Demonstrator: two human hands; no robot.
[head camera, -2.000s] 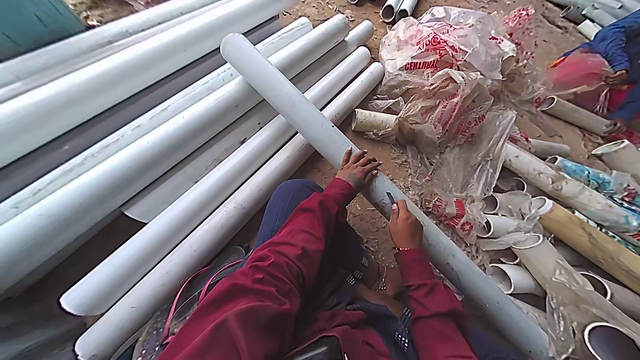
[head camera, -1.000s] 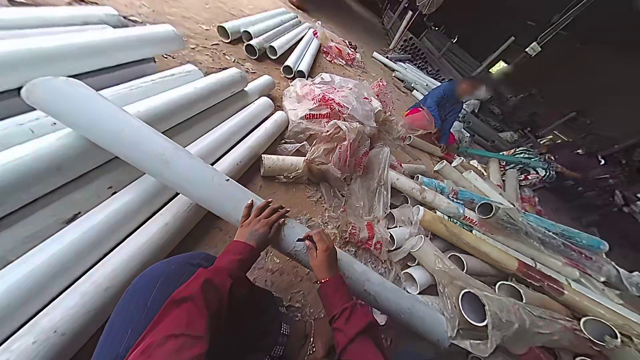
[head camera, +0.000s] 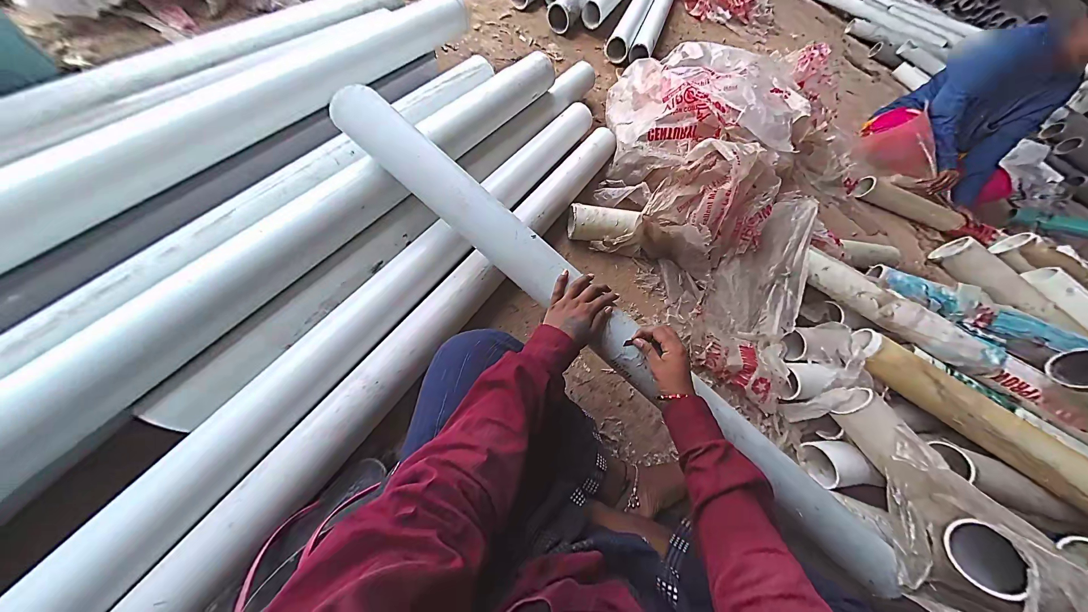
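Observation:
A long pale grey-white plastic pipe (head camera: 459, 200) lies slantwise across my lap, its far end resting over other pipes at the upper left. My left hand (head camera: 580, 310) lies on top of this pipe with the fingers spread, steadying it. Just to the right, my right hand (head camera: 665, 350) pinches a small dark tool (head camera: 636, 342) against the pipe's surface; its kind is too small to tell. Dark marks show on the pipe beside my right hand.
Long white pipes (head camera: 280, 255) lie side by side at left. Printed, crumpled plastic film (head camera: 705, 110) covers the ground ahead. Dirty pipes, some wrapped, are heaped at right, with a yellowish pipe (head camera: 977, 416) among them. A person in blue (head camera: 994, 93) sits at upper right.
The view has swung right and then back left. Both my hands stay at the same pipe, left hand flat on it and right hand with the small dark tool.

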